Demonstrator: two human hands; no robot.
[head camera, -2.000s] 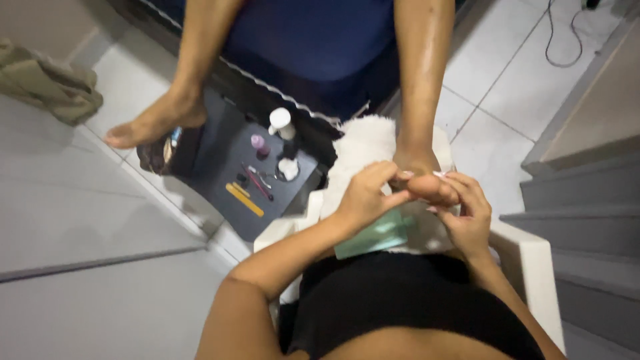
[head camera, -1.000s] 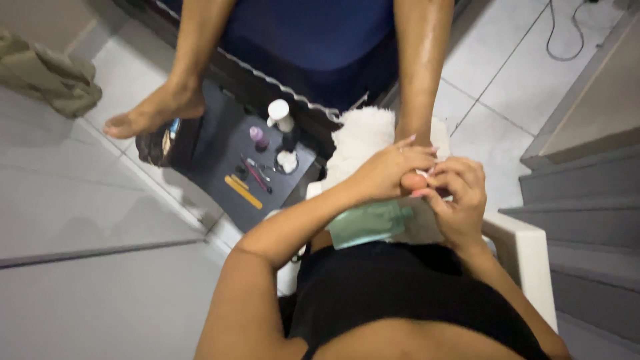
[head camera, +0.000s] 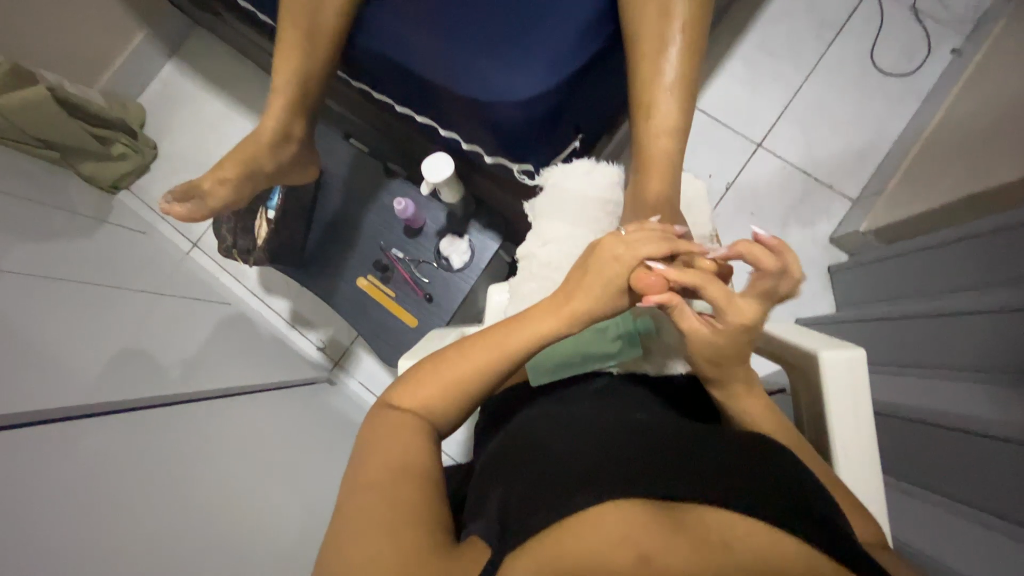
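A person's foot (head camera: 652, 210) rests on a white towel (head camera: 570, 210) over my lap, its toes between my two hands. My left hand (head camera: 616, 268) wraps over the top of the foot, fingers across it near the toes. At the big toe (head camera: 648, 281), my right hand (head camera: 732, 292) pinches with thumb and a finger, its other fingers raised; whether something small is between the fingertips cannot be told. A green cloth or sheet (head camera: 588, 348) lies under the forearm on the towel.
On a dark low table (head camera: 344, 300) stand a white pump bottle (head camera: 442, 178), a purple bottle (head camera: 409, 213), a dish of cotton (head camera: 455, 251), nippers (head camera: 416, 262) and yellow nail files (head camera: 387, 302). The person's other foot (head camera: 240, 180) hangs above a dark bag (head camera: 268, 228). White chair arms flank me.
My left hand has gone from pinching at the toes to lying over the top of the foot. The fingers of my right hand have shifted about the big toe, some now raised.
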